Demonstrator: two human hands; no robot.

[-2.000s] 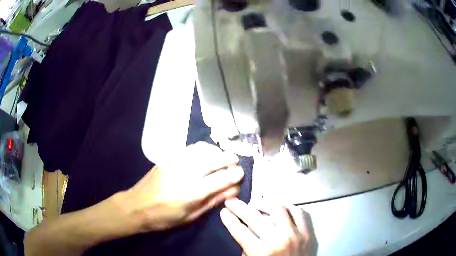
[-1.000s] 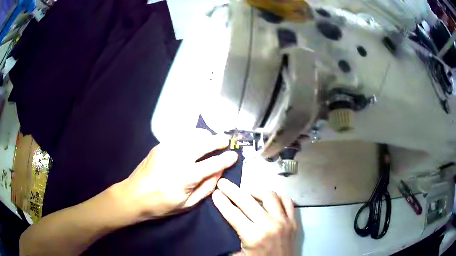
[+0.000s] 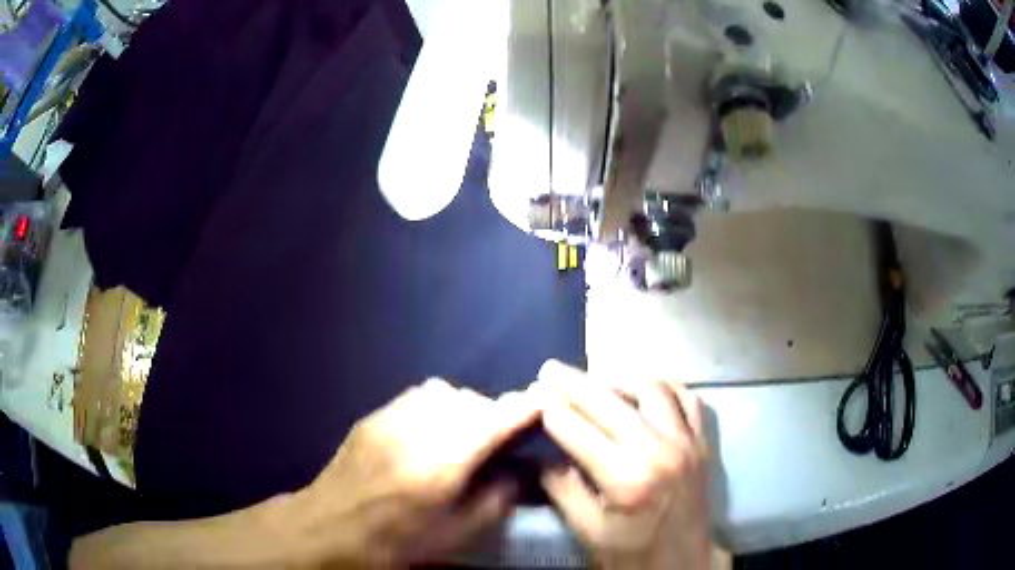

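The dark navy-purple knit panel (image 3: 445, 301) lies flat over the table left of the needle area, its right edge running down from the presser foot (image 3: 565, 217). A small yellow block (image 3: 568, 257) shows just below the foot. My left hand (image 3: 417, 468) grips the near edge of the cloth, its lower fingers blurred. My right hand (image 3: 623, 451) pinches the same edge beside it, the fingertips of both hands close together. The off-white sewing machine (image 3: 890, 145) stands above, with its thread tension knob (image 3: 747, 128).
Black-handled shears (image 3: 882, 395) lie at the right, with red-handled snips (image 3: 957, 370) beside them. Dark cut pieces (image 3: 212, 134) are heaped at the left. Cardboard with yellow tape (image 3: 117, 379) sits at the left table edge. A red light (image 3: 22, 227) shows at far left.
Both hands have moved down from beside the presser foot to the cloth's near edge. More of the panel lies exposed below the foot. The camera view has shifted.
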